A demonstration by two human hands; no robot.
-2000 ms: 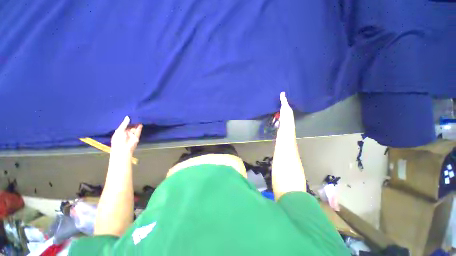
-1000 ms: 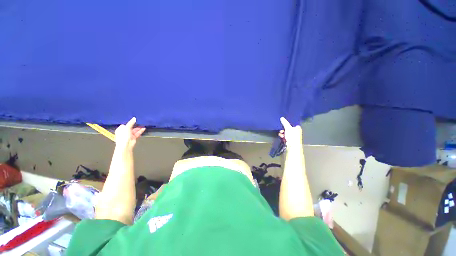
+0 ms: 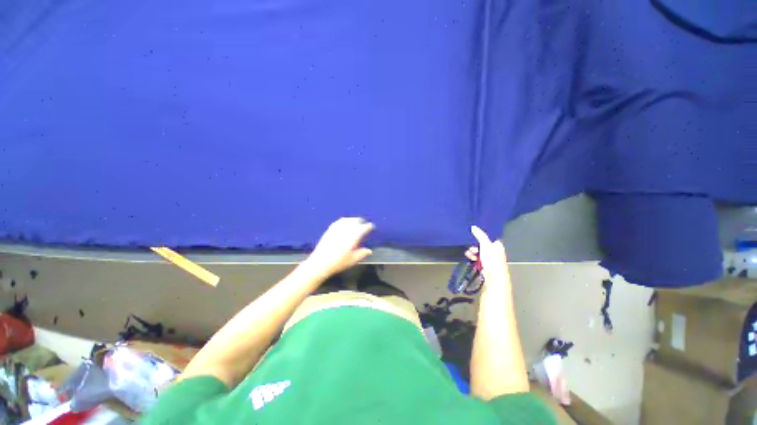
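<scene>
Blue fabric [image 3: 274,124] covers most of the table, its ragged near edge along the table's front edge. My left hand [image 3: 340,243] is at the fabric's near edge, near the middle, fingers apart, with nothing seen in it. My right hand [image 3: 488,253] is at the near edge further right, thumb and fingers around the scissors [image 3: 467,274], whose dark and red handles hang below the table edge; the blades are not clearly seen. A tan-yellow stick [image 3: 187,266] pokes out past the table edge at the left.
Bare grey tabletop [image 3: 548,230] shows at the right. A fabric length [image 3: 660,236] hangs over the edge there, above cardboard boxes [image 3: 701,332]. Long folds run through the fabric at the right. Plastic bags [image 3: 137,373] and a red-orange bag [image 3: 12,332] lie at the lower left, with dark scraps on the floor.
My left hand has moved right along the fabric edge, away from the stick. My right hand still has the scissors. The fabric, wrinkled two seconds ago, lies flatter in front of me.
</scene>
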